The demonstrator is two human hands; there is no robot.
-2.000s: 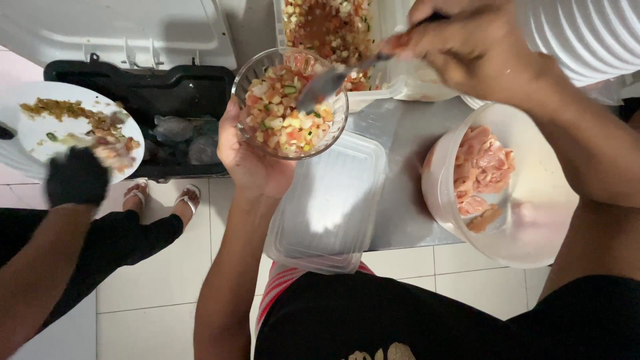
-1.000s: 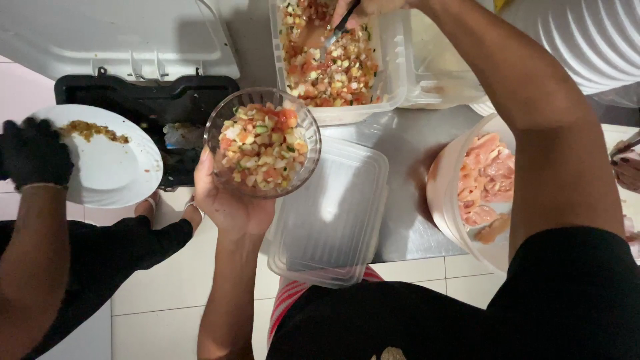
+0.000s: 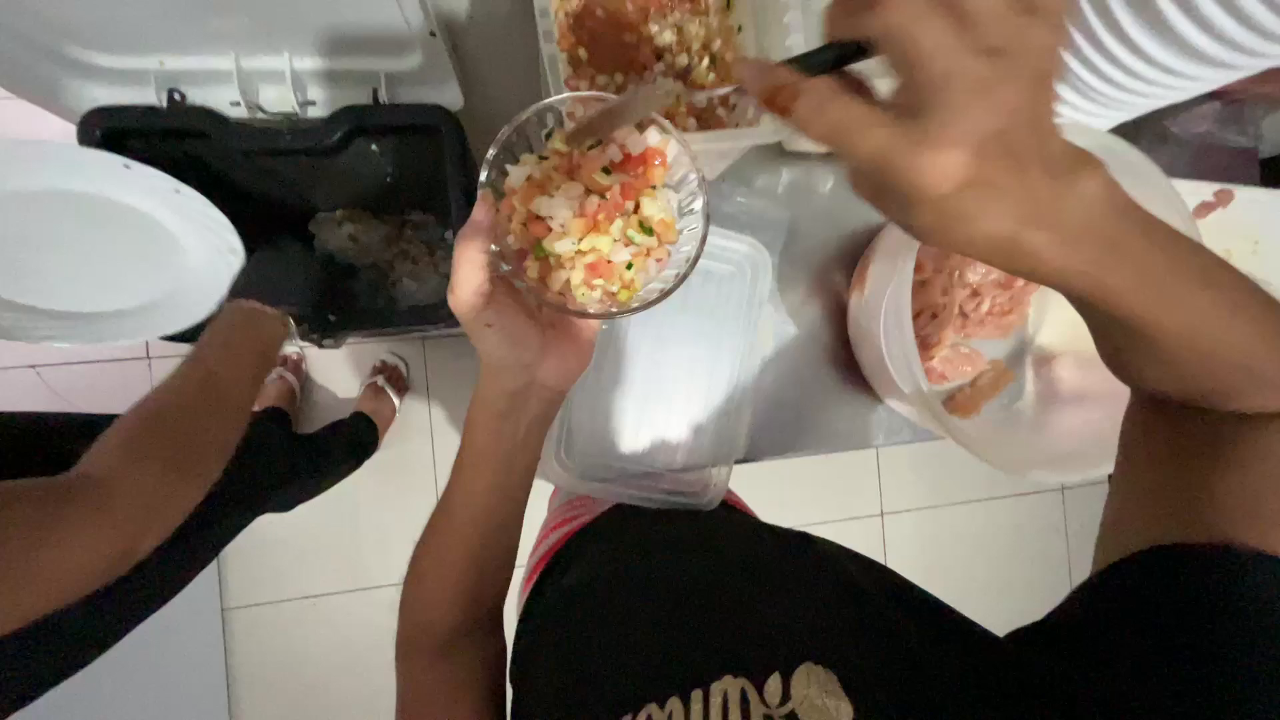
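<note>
My left hand holds a ribbed clear glass bowl from below, filled with diced tomato, onion and green bits. My right hand grips the black handle of a metal spoon, whose blurred head is over the bowl's upper edge. Behind the bowl, a plastic tub contains more of the diced mix in reddish liquid. A translucent plastic lid lies below the bowl at the counter's edge. To the right, partly behind my right forearm, a translucent round tub contains raw pink meat.
At left, a person's arm reaches toward a white plate beside an open black bin with food waste inside. Ribbed white stacked ware stands at the upper right. The steel counter runs beneath the tubs.
My right hand has come back from the tub of diced mix to the glass bowl with the spoon. The other person's plate, which had food scraps on it, now looks bare.
</note>
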